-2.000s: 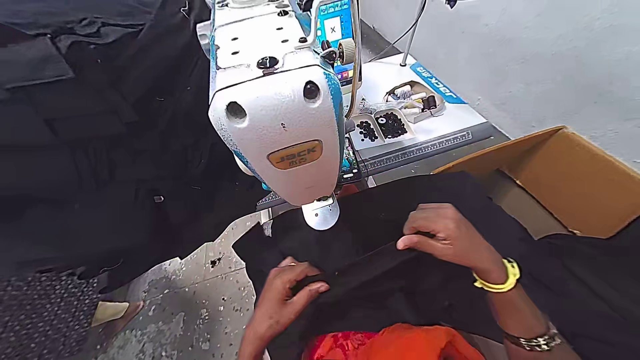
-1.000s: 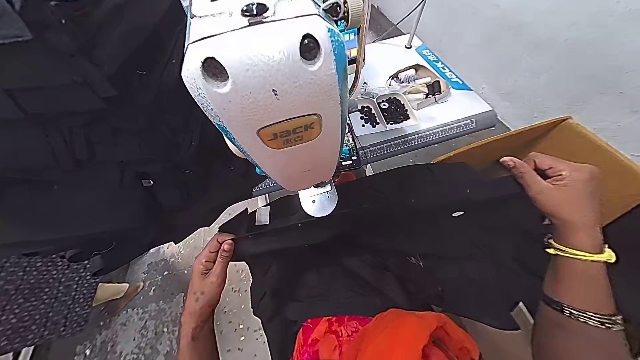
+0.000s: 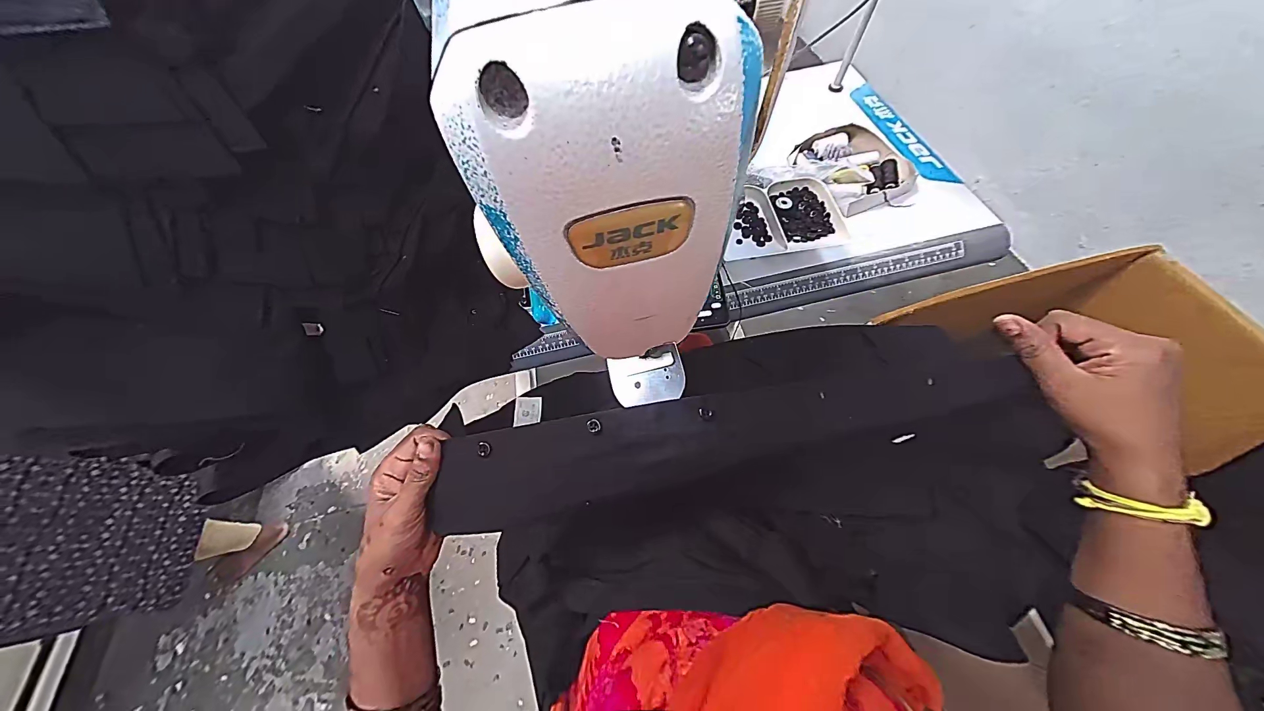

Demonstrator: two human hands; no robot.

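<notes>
A black garment piece [image 3: 750,444] is stretched between my two hands in front of a white and blue Jack sewing machine [image 3: 612,197]. Several dark buttons [image 3: 593,426] run along its upper band at the left. My left hand [image 3: 400,513] pinches the band's left end between thumb and fingers. Near the cardboard box, my right hand [image 3: 1106,385] grips the other end, thumb on top. The machine's metal foot guard [image 3: 647,378] sits just behind the band's upper edge; the needle is hidden.
Trays of black buttons [image 3: 805,213] and a dish of thread spools [image 3: 859,168] stand on the machine table behind. An open cardboard box [image 3: 1185,336] is at the right. Dark cloth [image 3: 197,247] covers the left side. Orange and pink cloth [image 3: 790,657] lies at the lower middle.
My hands, close together over bunched cloth two seconds ago, have moved apart to the left and right. The garment is now spread between them, with its buttons showing. The view has come closer to the machine.
</notes>
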